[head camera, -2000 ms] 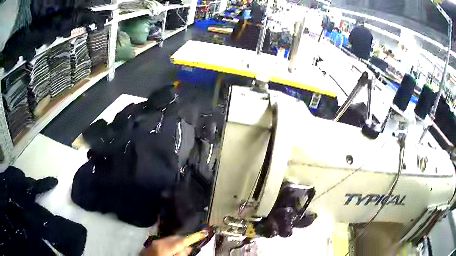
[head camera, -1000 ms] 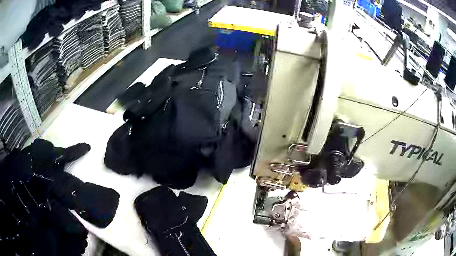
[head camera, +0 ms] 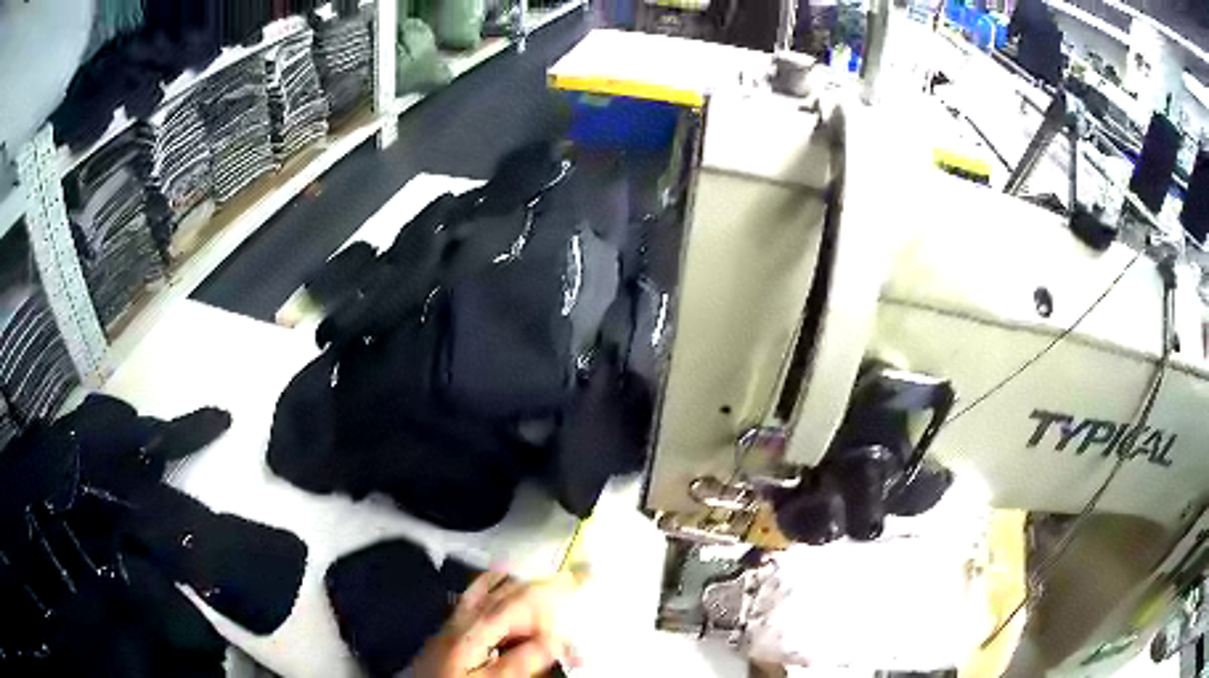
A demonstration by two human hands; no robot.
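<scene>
A small black fabric piece lies on the white table at the bottom, left of the machine head. My left hand is on its right part with curled fingers that seem to grip it; the wrist is cut off by the lower edge. My right hand is not in view. The cream sewing machine head stands to the right. Its presser foot area has no black piece visible under it.
A large mound of black workpieces lies left of the head. Another black pile fills the lower left corner. Shelves of folded fabric stand at the far left. A yellow-edged table is behind the machine.
The view has swung left and down since the first frame. One second ago no hand showed; now my left hand is on the black piece, which sits slightly further left.
</scene>
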